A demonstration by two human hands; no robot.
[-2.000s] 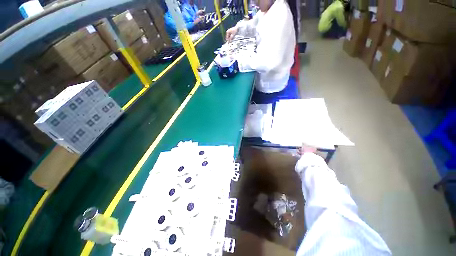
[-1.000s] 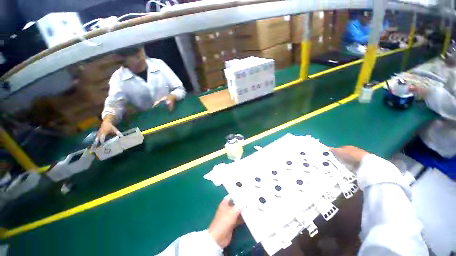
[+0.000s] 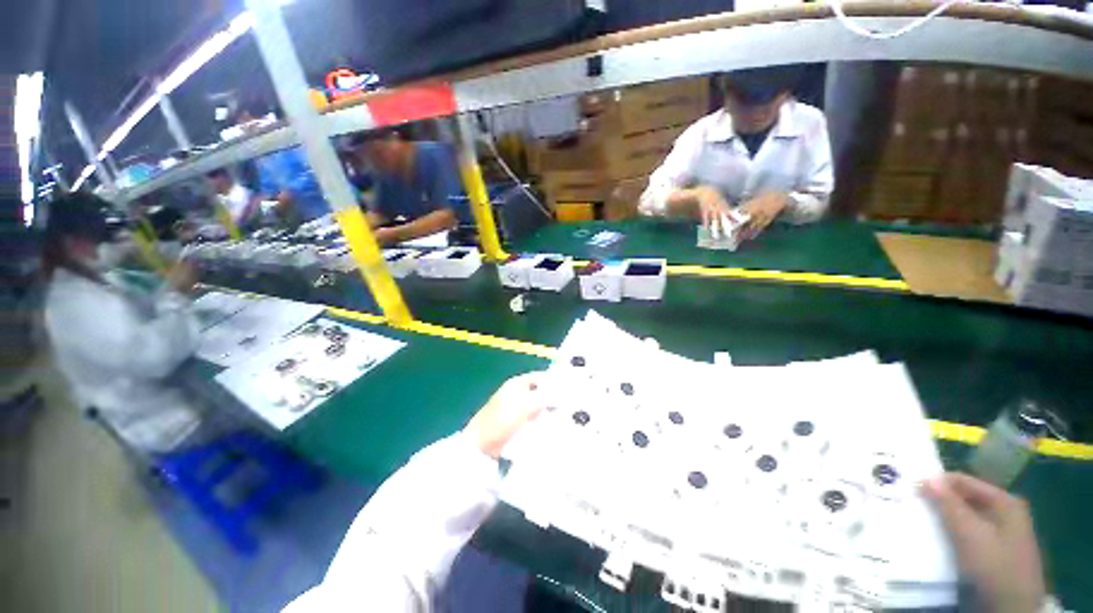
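A white carrying sheet (image 3: 887, 395) bears rows of flat white wristwatches (image 3: 732, 431) with small round black dials. Several strap ends hang over its near edge. My left hand (image 3: 518, 413) grips the sheet's left edge, and my right hand (image 3: 985, 527) grips its right edge, fingers partly hidden. The sheet is over the green bench's near edge and bends a little; I cannot tell if it touches the bench.
A clear bottle (image 3: 1009, 443) stands right, behind my right hand. Open gift boxes (image 3: 623, 279) line the belt. A person opposite (image 3: 749, 156) handles a small white item. Another person (image 3: 114, 323) sits left by white sheets (image 3: 270, 383). Stacked white boxes (image 3: 1055, 246) stand far right.
My view has swung left along the line. Both hands still hold the sheet of watches, which has moved left along the bench, away from the bottle. The person opposite now holds a small white item.
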